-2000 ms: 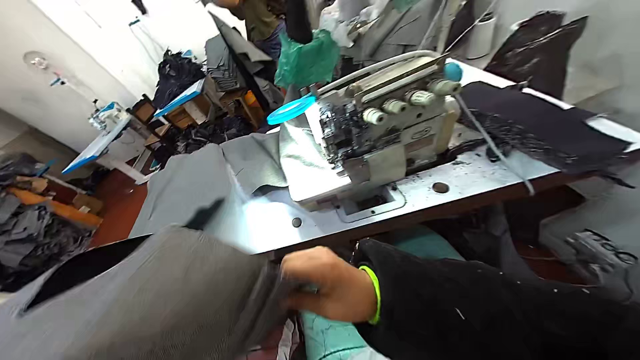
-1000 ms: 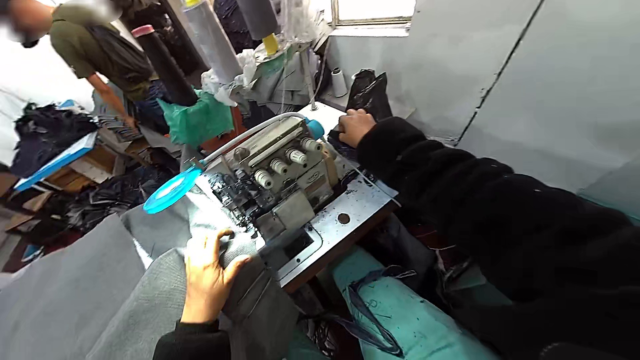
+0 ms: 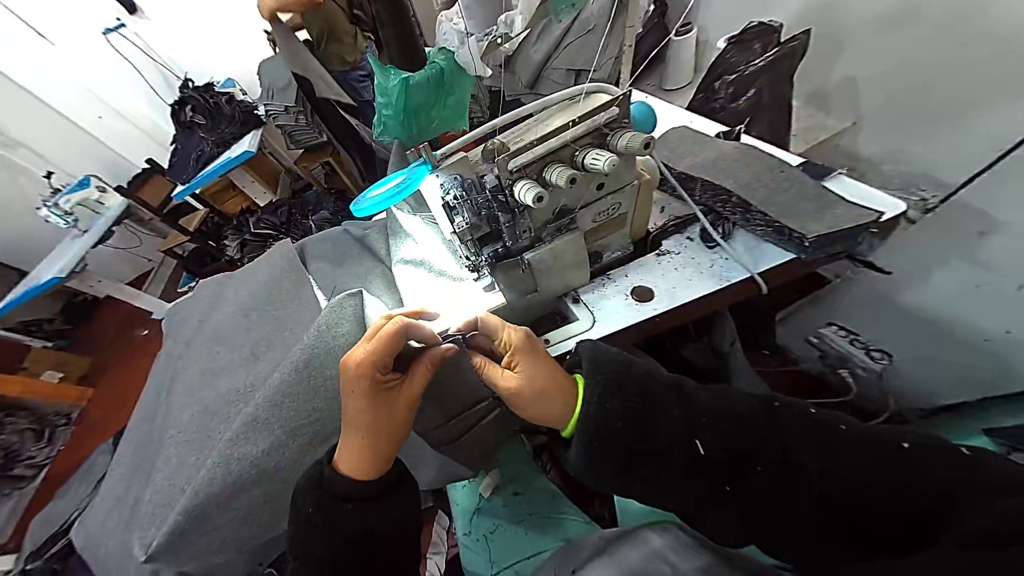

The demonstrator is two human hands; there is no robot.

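Observation:
My left hand (image 3: 390, 384) and my right hand (image 3: 520, 370) meet in front of an overlock sewing machine (image 3: 560, 192). Both pinch the dark edge of a grey fabric piece (image 3: 264, 384) between thumb and fingers, their fingertips nearly touching. The fabric drapes over the front of the machine table to the left and hangs down below. A bright lamp glow falls on the cloth beside the needle area, which is hard to make out. A light blue ring-shaped part (image 3: 390, 189) sticks out at the machine's left.
A stack of cut grey fabric (image 3: 768, 176) lies on the table's right part, near a black plastic bag (image 3: 748, 84). A green plastic bag (image 3: 424, 96) hangs behind the machine. Another person (image 3: 336, 40) stands at the back. A second sewing machine (image 3: 80, 200) is at far left.
My right hand has moved from the table's far side, behind the machine, to the fabric edge beside my left hand. My left hand, spread on the cloth one second ago, now pinches its edge.

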